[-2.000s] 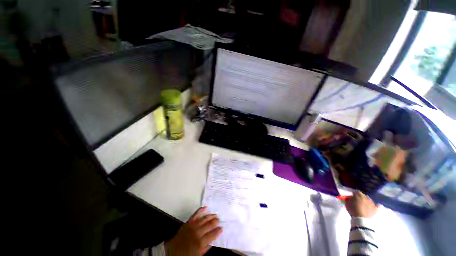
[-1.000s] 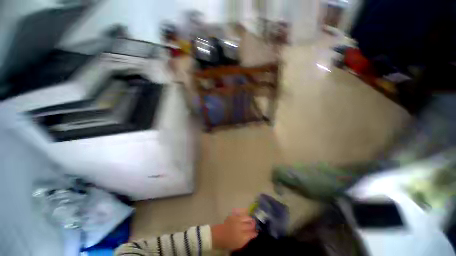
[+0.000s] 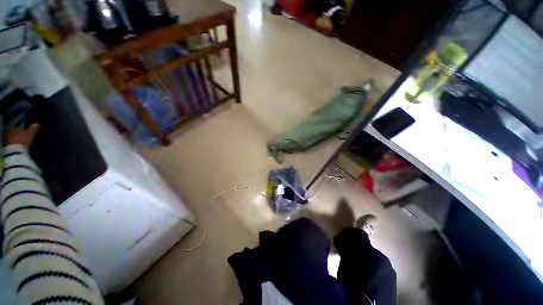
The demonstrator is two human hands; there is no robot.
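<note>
My left hand [image 3: 22, 136], in a striped sleeve, reaches to the far left edge. It is at dark parts on top of a white box-shaped machine [image 3: 125, 223] with a dark flat panel [image 3: 74, 146]. The fingers are small and blurred, so what they touch or hold cannot be told. My right hand is not in view.
A wooden stand [image 3: 172, 65] is beyond the machine. A green bag [image 3: 321, 122] and a small plastic-wrapped item [image 3: 286, 190] lie on the floor, with a thin cable. The white desk [image 3: 464, 179] at right holds a phone [image 3: 393, 122], yellow-green bottle [image 3: 451, 55] and keyboard [image 3: 494, 128].
The view has swung from the desk toward the machine and floor. My left hand has left the papers and is now at the machine. My right hand and the red pen have gone out of view.
</note>
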